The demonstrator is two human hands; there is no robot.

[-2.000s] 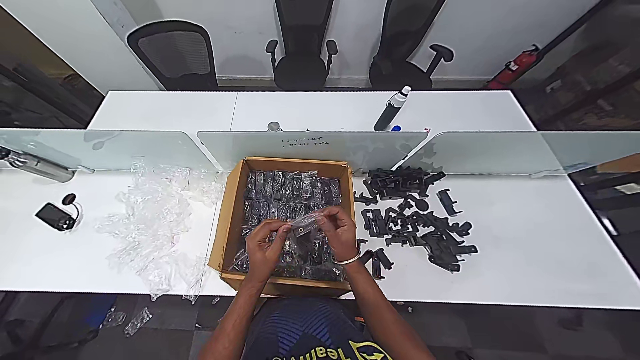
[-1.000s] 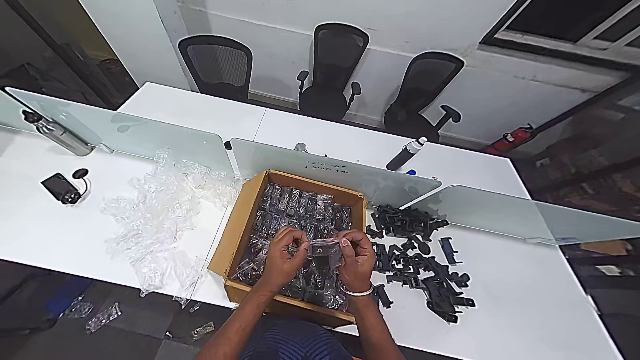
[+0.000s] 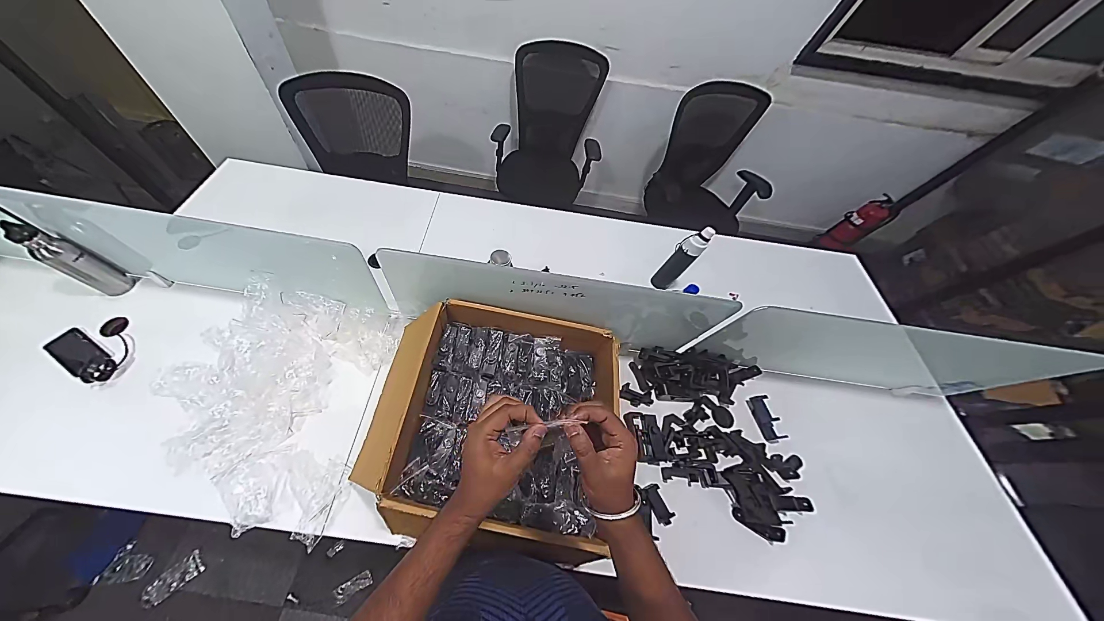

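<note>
Both my hands are over an open cardboard box (image 3: pixel 404 423) filled with rows of dark parts in clear plastic bags (image 3: pixel 517 358). My left hand (image 3: pixel 500 448) and my right hand (image 3: pixel 604 453) pinch the edge of a clear plastic bag (image 3: pixel 556 423) between thumbs and fingertips. What the bag holds cannot be made out. Loose black plastic parts (image 3: pixel 690 375) lie in a pile right of the box. To the left of it is a heap of crumpled clear plastic bags (image 3: pixel 267 388).
Glass dividers (image 3: pixel 552 289) run behind the box. A metal bottle (image 3: pixel 78 259) and a small black device on a cable (image 3: pixel 82 354) are at the far left. A black bottle with a white top (image 3: pixel 683 257) stands beyond the divider. Plastic bags (image 3: pixel 172 578) lie on the floor.
The view has turned somewhat. My hands keep hold of the bag over the box; its pinched edge now looks narrower than a second ago.
</note>
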